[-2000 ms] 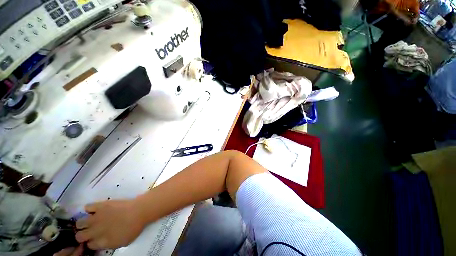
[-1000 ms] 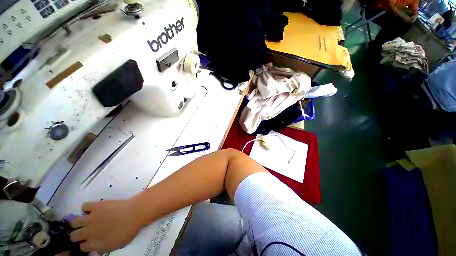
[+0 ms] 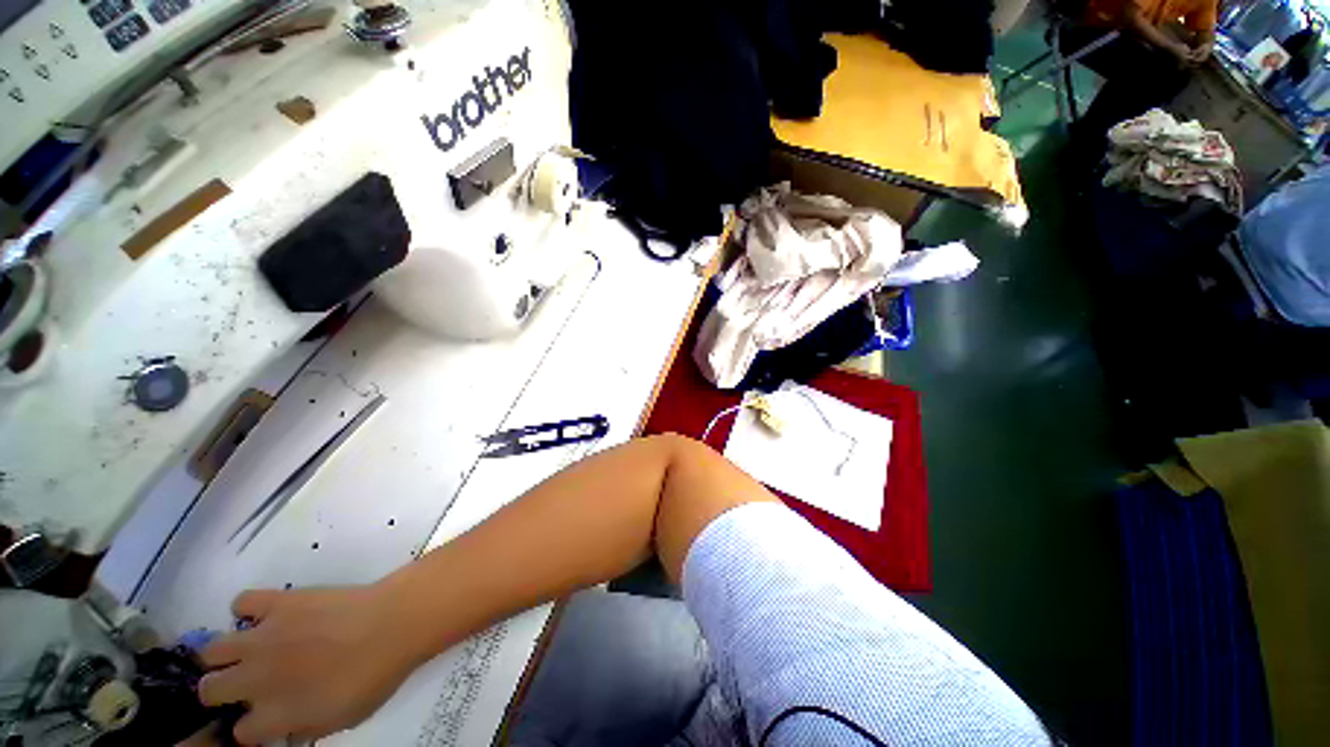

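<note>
My right hand (image 3: 309, 661) lies at the lower left beside the needle end of the white sewing machine (image 3: 438, 190). Its fingertips press down on dark cloth (image 3: 172, 686), of which only a small part shows at the frame's edge. A small bluish bit shows by the fingers. Whether the fingers pinch the cloth or only lie on it is hard to see. My left hand cannot be made out; a bit of skin may show at the bottom edge below my right hand. The needle is hidden or too small to tell.
Dark thread snips (image 3: 546, 435) and silver tweezers (image 3: 309, 470) lie on the white table. A black cloth heap (image 3: 671, 117) is behind the machine, near a yellow-orange surface (image 3: 912, 117). Striped cloth (image 3: 795, 277) and red fabric (image 3: 907, 496) lie at the right. A person sits far right.
The view has shifted, so the machine, snips and tweezers sit slightly further left. My right hand stays at the dark cloth. The fingers seen below it two seconds ago are now mostly out of view.
</note>
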